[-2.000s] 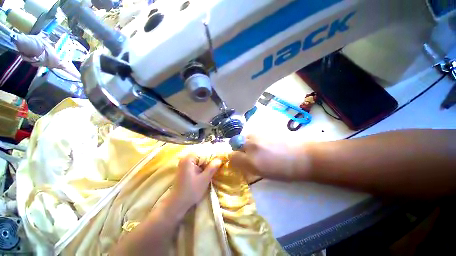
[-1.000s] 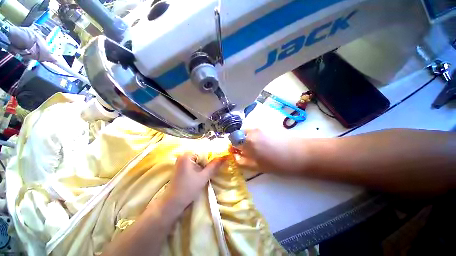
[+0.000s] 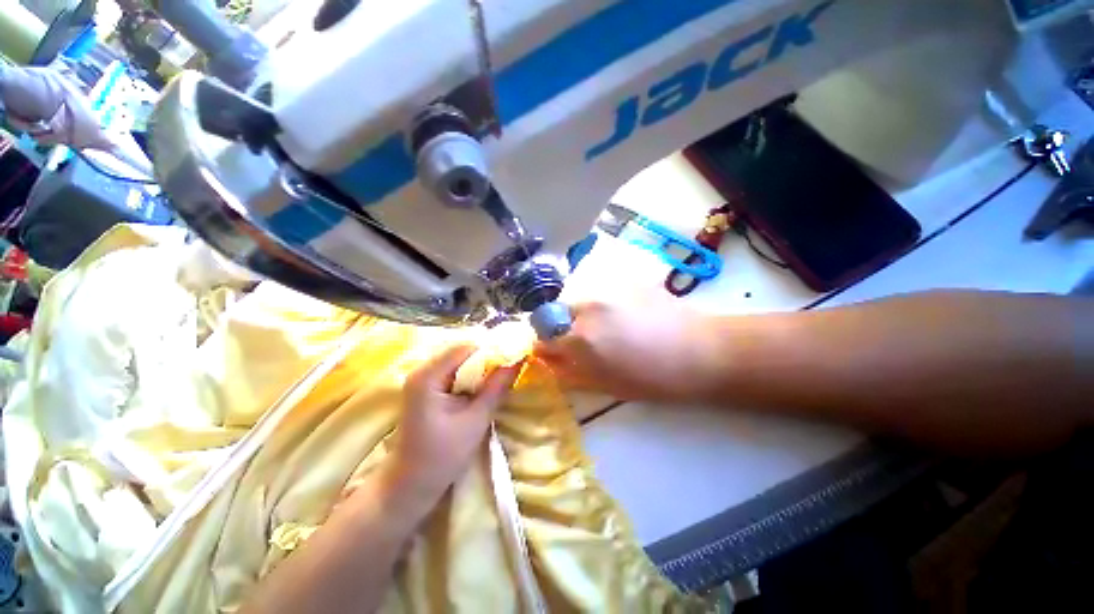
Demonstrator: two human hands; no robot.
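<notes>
A large heap of shiny yellow cloth [image 3: 348, 480] covers the left of the table, with a pale narrow strip along it. My left hand [image 3: 438, 420] pinches a gathered fold of it between thumb and fingers, just in front of the needle area. My right hand [image 3: 612, 348] is at the cloth's right edge, under the head of the white sewing machine [image 3: 528, 96]. Its fingertips are partly hidden by the tension dial [image 3: 534, 288] and cannot be made out clearly. The needle itself is hidden behind the machine head and bright glare.
A black smartphone [image 3: 810, 198] and blue-handled snips [image 3: 672, 246] lie on the table behind my right hand, with a beaded charm. A ruler-marked edge [image 3: 768, 522] runs along the front. Another grey machine [image 3: 96, 216] stands at the back left.
The view has shifted slightly. My left thumb and fingers now hold a raised, bunched fold of cloth near the needle. My right hand stays at about the same place by the machine head.
</notes>
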